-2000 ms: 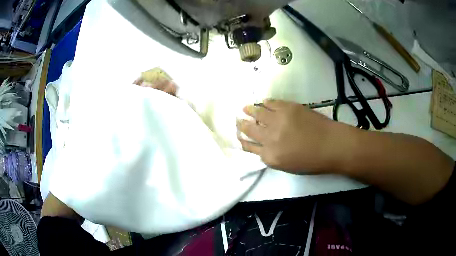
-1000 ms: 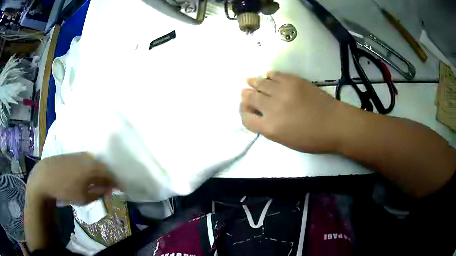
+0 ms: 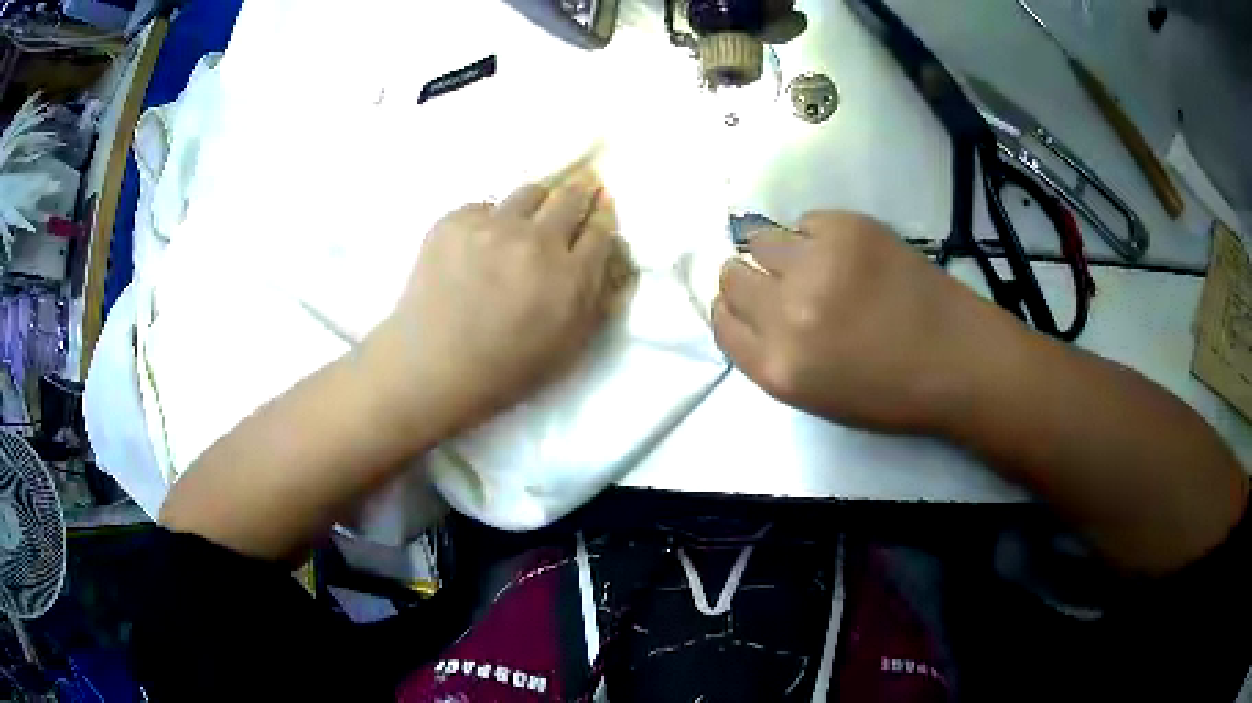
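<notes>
The white fabric garment piece (image 3: 275, 206) covers the left and middle of the table and hangs over the front edge. A small dark label strip (image 3: 457, 78) lies on it at the upper left. My left hand (image 3: 529, 282) lies on the cloth in the middle, fingers towards the machine and close together; whether it pinches cloth is unclear. My right hand (image 3: 838, 316) has curled fingers on the cloth's right edge, with a small dark bit at its fingertips. The sewing machine head's knurled knob (image 3: 731, 58) is above; the needle area is washed out by glare.
Black-handled shears (image 3: 975, 186), a metal tool with a looped end (image 3: 1085, 192) and a wooden-handled awl (image 3: 1133, 131) lie at the right. A tan paper ticket (image 3: 1225, 323) is at the right edge. A round metal disc (image 3: 813, 96) sits beside the knob. A fan (image 3: 28, 522) stands lower left.
My left hand has come from the lower left, where it lifted the cloth's edge, onto the cloth in the middle. The label strip has come into view since the first frame. My right hand stays at the cloth's right edge.
</notes>
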